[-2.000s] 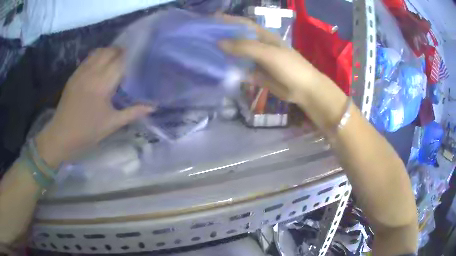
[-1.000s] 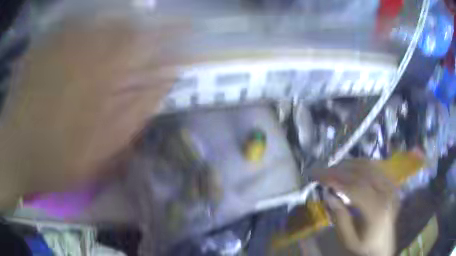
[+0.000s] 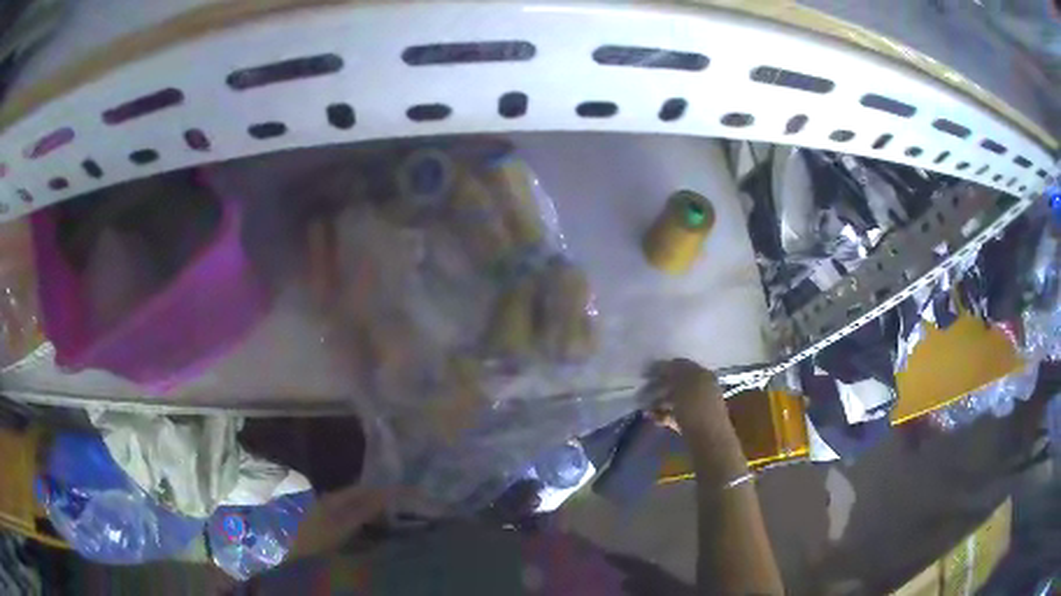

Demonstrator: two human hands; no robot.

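Observation:
A clear plastic bag of thread cones (image 3: pixel 465 291), blurred, lies on the lower shelf and hangs over its front edge. Yellowish cones and a pale round cone end show through it. A yellow-gold thread cone with a green tip (image 3: pixel 679 233) stands loose on the shelf, right of the bag. My right hand (image 3: pixel 689 396) is at the shelf's front edge, fingers bent, where the bag's film reaches; its grip is unclear. My left hand (image 3: pixel 343 518) is blurred and low at the bag's lower left edge; its fingers are not clear.
A pink-purple plastic bin (image 3: pixel 157 314) sits left on the shelf. The white slotted shelf rail (image 3: pixel 465 87) arches above. Black-and-white scraps (image 3: pixel 849 221) are heaped at right. Yellow panels (image 3: pixel 954 367) show beyond the shelf. Blue-tinted plastic bags (image 3: pixel 128 512) lie below left.
The view has dropped from the upper shelf and purple-blue bag to the lower shelf. My left hand has moved down from the upper left. My right hand is now at the shelf edge.

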